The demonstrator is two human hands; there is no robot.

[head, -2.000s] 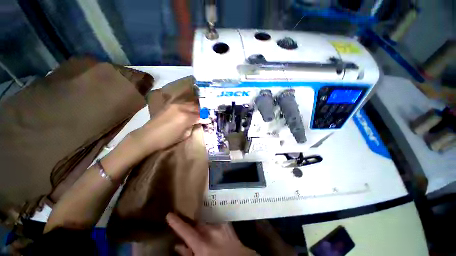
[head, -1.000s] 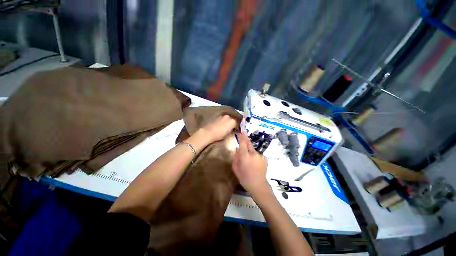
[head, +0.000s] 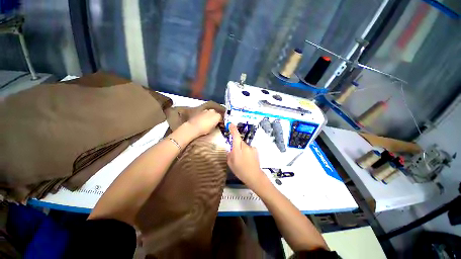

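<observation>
A brown ribbed garment panel point(head: 189, 182) runs from the needle area of the white overlock machine point(head: 273, 109) down over the table's front edge. My left hand point(head: 204, 122) lies on the cloth just left of the machine head, fingers bent over the fabric. My right hand point(head: 241, 156) is at the front of the needle area, its index finger extended up to the machine's left end. It shows no thing held. The presser foot and the cloth edge are hidden by my hands.
A thick stack of brown cut panels point(head: 81, 121) lies on the left of the white table point(head: 298, 195). Thread snips point(head: 282, 173) lie right of the needle area. Thread cones point(head: 317, 70) stand behind the machine; more cones point(head: 369, 159) are on the side table point(head: 404, 195). A cream board point(head: 349, 244) is at lower right.
My right hand has come up from the cloth at the table's front edge to the needle area. My left hand stays on the cloth beside the machine. The view has shifted, showing the thread stand.
</observation>
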